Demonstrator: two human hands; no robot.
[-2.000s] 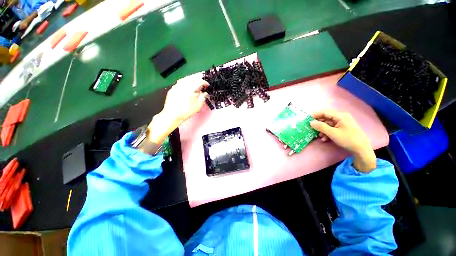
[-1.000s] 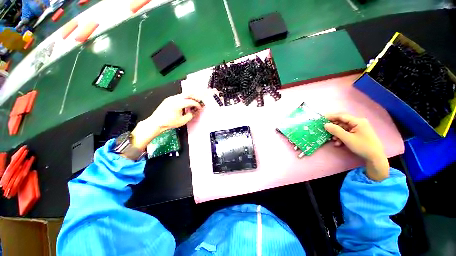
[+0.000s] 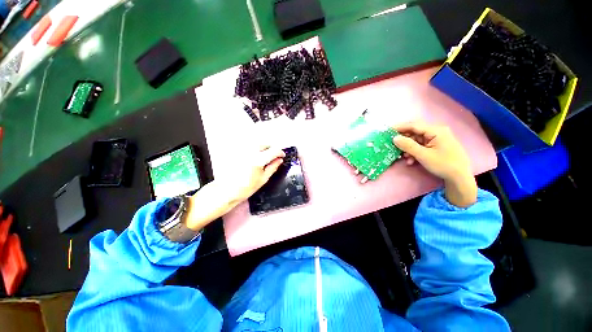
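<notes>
My right hand (image 3: pixel 436 154) holds a green circuit board (image 3: pixel 370 148) by its right edge over the pink mat (image 3: pixel 324 194). My left hand (image 3: pixel 250 174) is at the upper left of a black open housing (image 3: pixel 283 189) on the mat, its fingertips over the rim. A small dark piece shows at the fingertips; its shape is mostly hidden. A tangled pile of black toothed strips (image 3: pixel 285 81) lies at the mat's far edge.
Left on the black bench are a board-in-housing unit (image 3: pixel 174 172), an empty housing (image 3: pixel 111 162) and a dark block (image 3: pixel 70 203). A blue, yellow-rimmed bin (image 3: pixel 509 78) of strips stands right. Black blocks (image 3: pixel 160 62) sit on the green conveyor (image 3: pixel 195 39). A green block (image 3: pixel 383 48) borders the mat.
My left hand has moved from the strip pile, down and right to the black housing. My right hand still holds the board. The camera view has shifted.
</notes>
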